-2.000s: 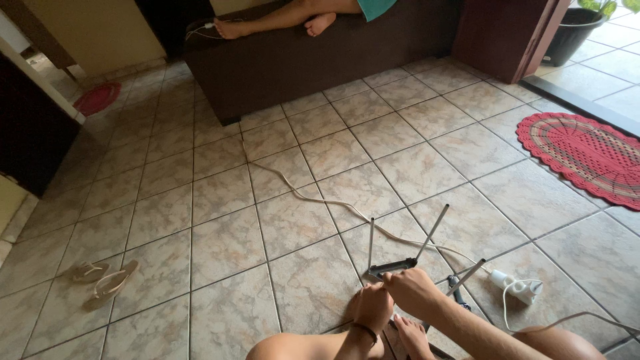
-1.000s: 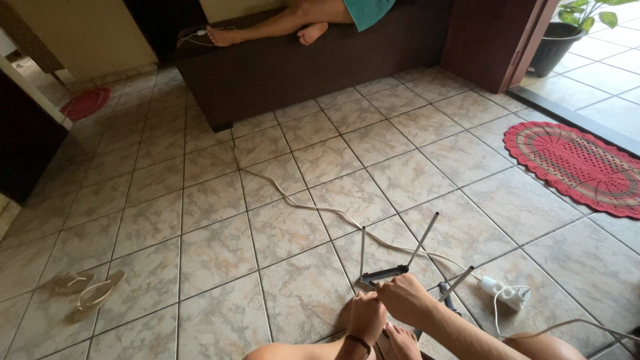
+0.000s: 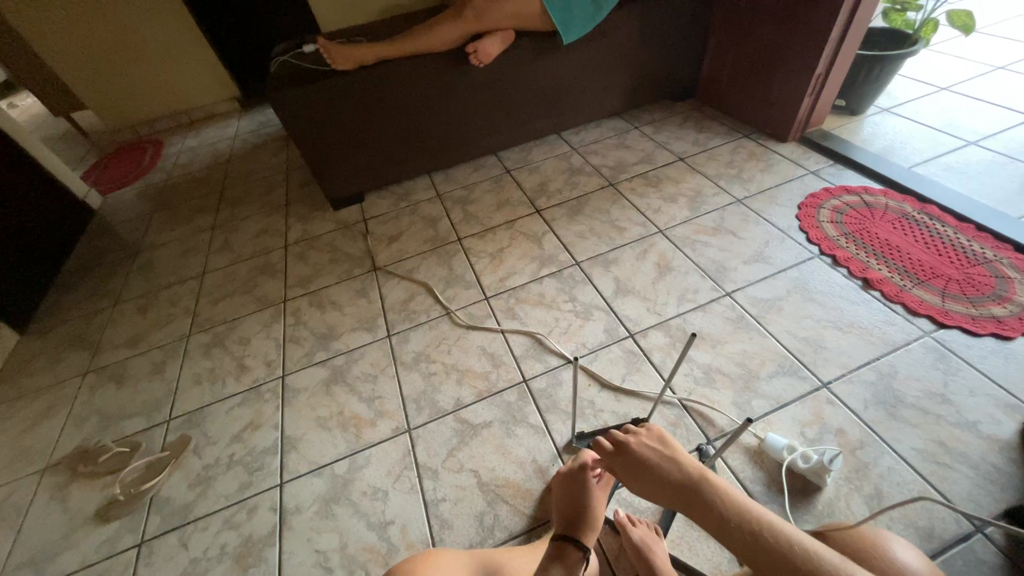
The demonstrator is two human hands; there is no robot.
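A small frame with black plastic bars and thin grey metal tubes stands in front of me, several tubes pointing up. My left hand, with a dark band at its wrist, grips the near side of the frame. Right beside it, touching it, my right hand is closed over the same black bar. The fingertips meet, and what lies between them is hidden. My bare foot shows below the hands, next to the frame's lower part.
A white power strip with a cable lies right of the frame. Flip-flops are on the tiles at left. A red crocheted rug lies by the doorway. Another person's legs rest on a dark sofa. A potted plant stands outside.
Both hands stay together at the frame's black bar, with little plain movement. The view has shifted slightly.
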